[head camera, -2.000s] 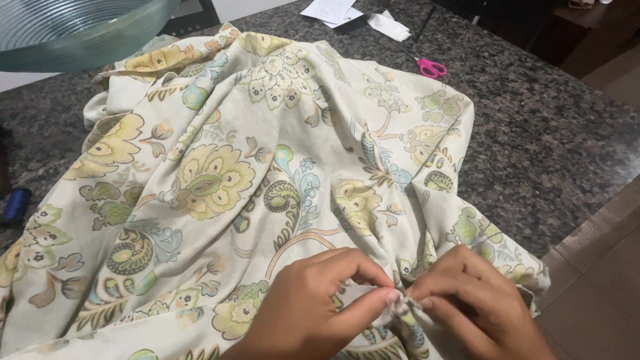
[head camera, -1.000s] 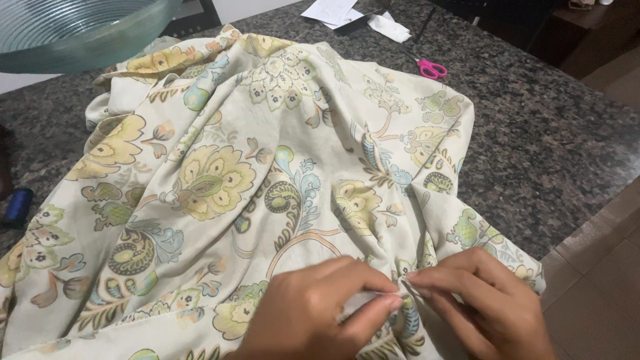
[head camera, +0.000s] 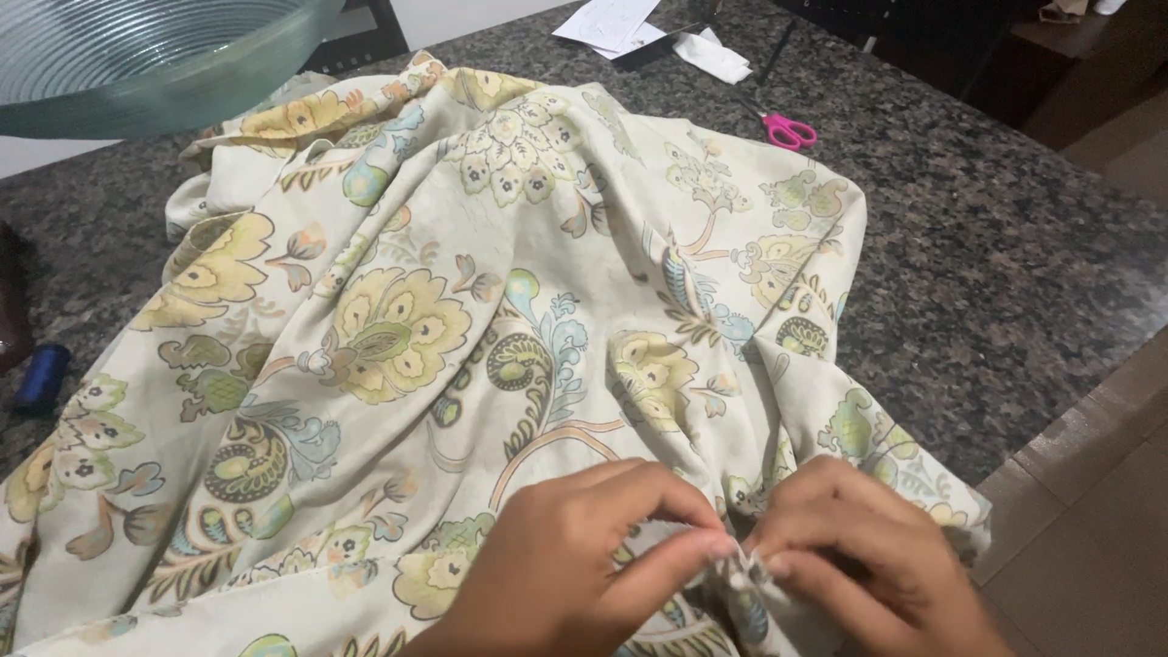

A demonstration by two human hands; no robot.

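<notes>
A pale floral-print fabric (head camera: pixel 566 265) lies in loose folds over the dark granite table. At the lower right, my left hand (head camera: pixel 593 547) pinches a gathered edge of it between thumb and index finger. My right hand (head camera: pixel 858 547) grips the same gathered bit just beside it, the fingertips of both nearly touching. Whether a needle or thread is between the fingers cannot be told. Scissors with pink handles (head camera: pixel 788 132) rest beyond the fabric at the upper right. A spool of blue thread (head camera: pixel 42 378) stands near the left edge.
A large ribbed glass bowl (head camera: pixel 164 82) is at the upper left. Papers (head camera: pixel 608 26) and a crumpled white tissue (head camera: pixel 713 57) lie at the far side of the granite table (head camera: pixel 985 228). A dark object (head camera: pixel 11 301) shows at the left edge. Tiled floor lies to the right.
</notes>
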